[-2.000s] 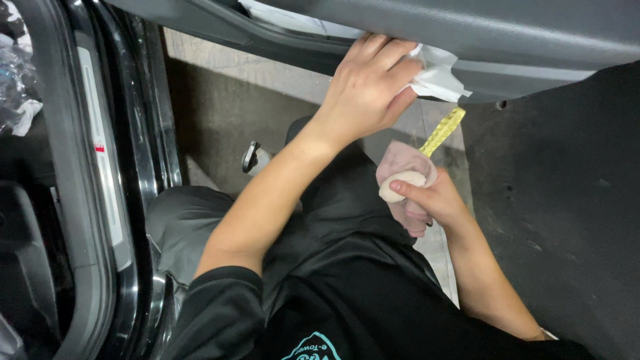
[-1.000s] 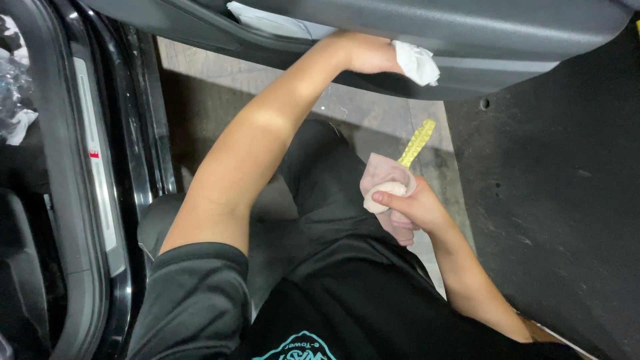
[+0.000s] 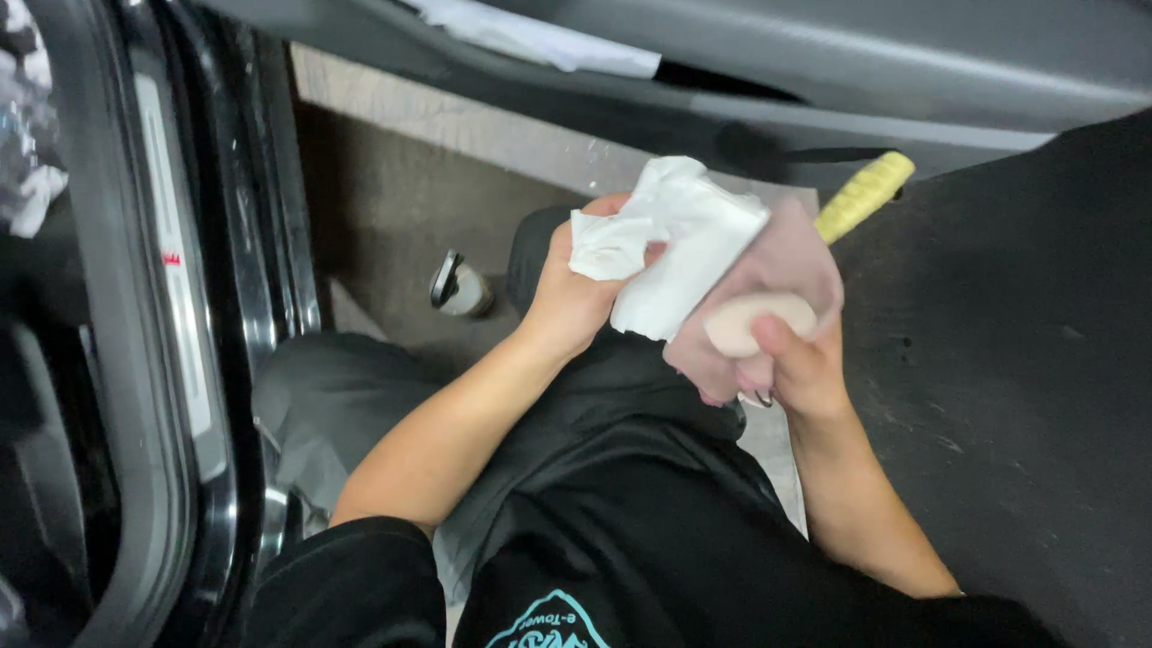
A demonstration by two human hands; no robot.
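My left hand (image 3: 576, 283) grips crumpled white tissue paper (image 3: 688, 256) in front of my lap, below the car door's inner panel. Close beside it, my right hand (image 3: 805, 360) holds a pink cloth (image 3: 783, 247), a pale oval block (image 3: 751, 322) with the thumb pressed on it, and a tool whose yellow textured handle (image 3: 866, 196) sticks out past the cloth. The tissue lies against or just over the cloth's left edge. The tool's other end is hidden by cloth and hand.
The car door panel (image 3: 900, 54) spans the top, with white paper (image 3: 549, 40) in its pocket. The door sill (image 3: 180, 261) runs down the left, with crumpled plastic and paper beyond it. A small container with a dark lid (image 3: 463, 290) is on the floor near my knee.
My left hand has come down from the door panel with the white tissue and is now beside my right hand. The right hand keeps its hold on the cloth, pale block and yellow-handled tool.
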